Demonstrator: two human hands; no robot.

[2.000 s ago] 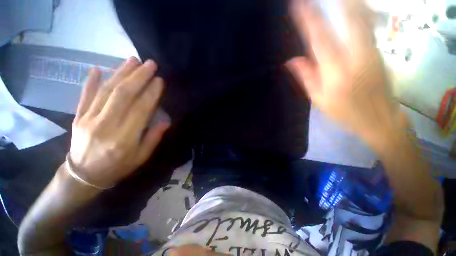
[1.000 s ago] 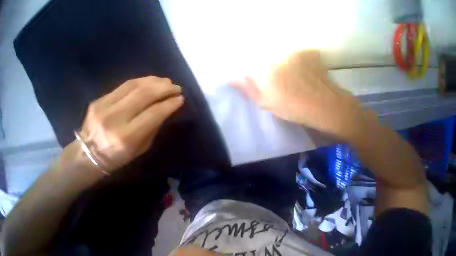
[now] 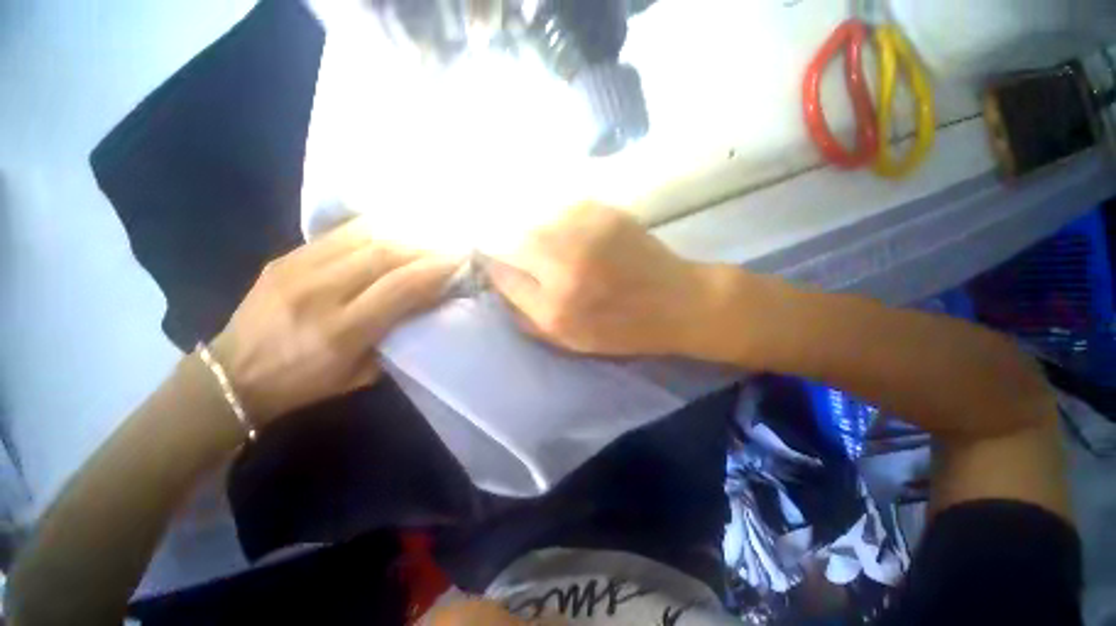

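A light grey cut panel [image 3: 539, 410] hangs over the table's front edge, its upper part lost in the lamp's glare. A black cut panel [image 3: 208, 184] lies left of and under it, with a dark part below my left wrist. My left hand [image 3: 337, 306] presses on the pale cloth, fingers pointing right. My right hand [image 3: 600, 287] is closed on the pale cloth at its right, thumb beside the left fingertips. The cloth is bunched between both hands. The metal parts of the sewing machine [image 3: 539, 37] are at the top, partly washed out by glare.
Scissors with red and yellow loops [image 3: 866, 104] lie at the upper right. A dark rectangle with a brown edge [image 3: 1046, 120] is right of them. The table's grey front edge [image 3: 844, 245] runs to the right. A blue basket [image 3: 1059, 287] and loose black and white pieces [image 3: 808, 501] are below.
The pale panel has been brought under the lamp, and both hands have come together on it. The black panel shows further left. The view has shifted, and the machine parts now show at the top.
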